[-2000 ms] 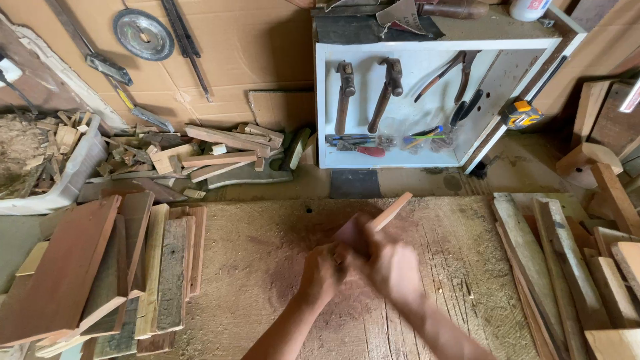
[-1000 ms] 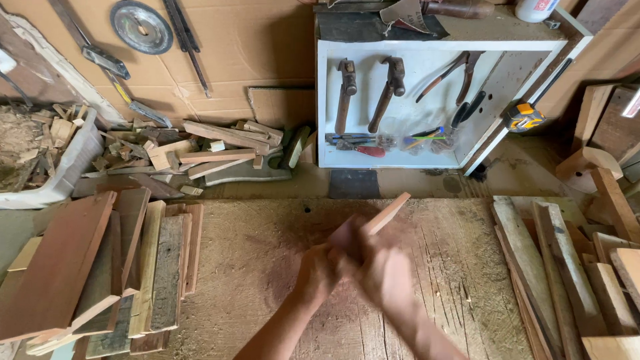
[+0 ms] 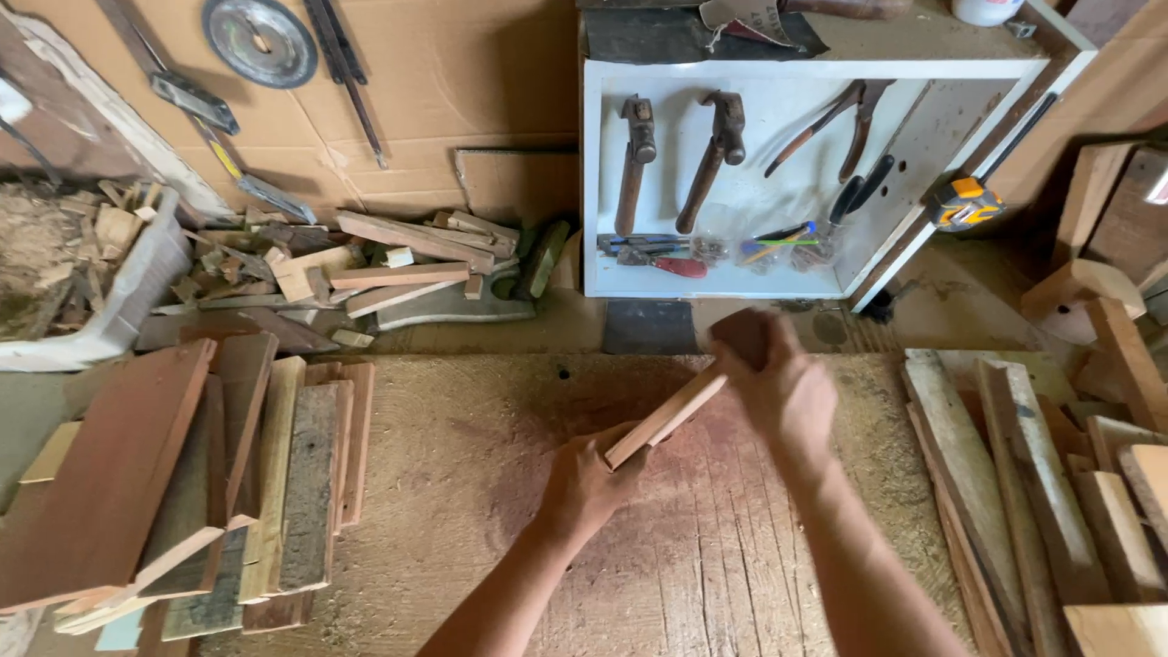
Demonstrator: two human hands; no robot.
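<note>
A short, narrow wooden strip [image 3: 671, 415] slants up to the right above the wooden workbench [image 3: 438, 474]. My left hand [image 3: 593, 479] grips its lower end. At the strip's upper end is my right hand [image 3: 783, 383], somewhat blurred, closed on a dark reddish-brown piece that looks like sandpaper [image 3: 744, 338]. The piece lies against or just over the strip's far end; its exact contact cannot be told. Reddish dust stains the bench top around and below the hands.
Stacked boards [image 3: 109, 474] lie at the left, more wood lengths [image 3: 967, 456] at the right. Behind stand a white open cabinet [image 3: 730, 68] with hammers [image 3: 721, 155] and pincers [image 3: 844, 123], a tape measure [image 3: 967, 203], a scrap pile [image 3: 401, 265] and a tub of offcuts [image 3: 137, 283].
My right hand has moved up and away from my left, to the strip's far end. Both hands were close together before, and more of the strip between them now shows.
</note>
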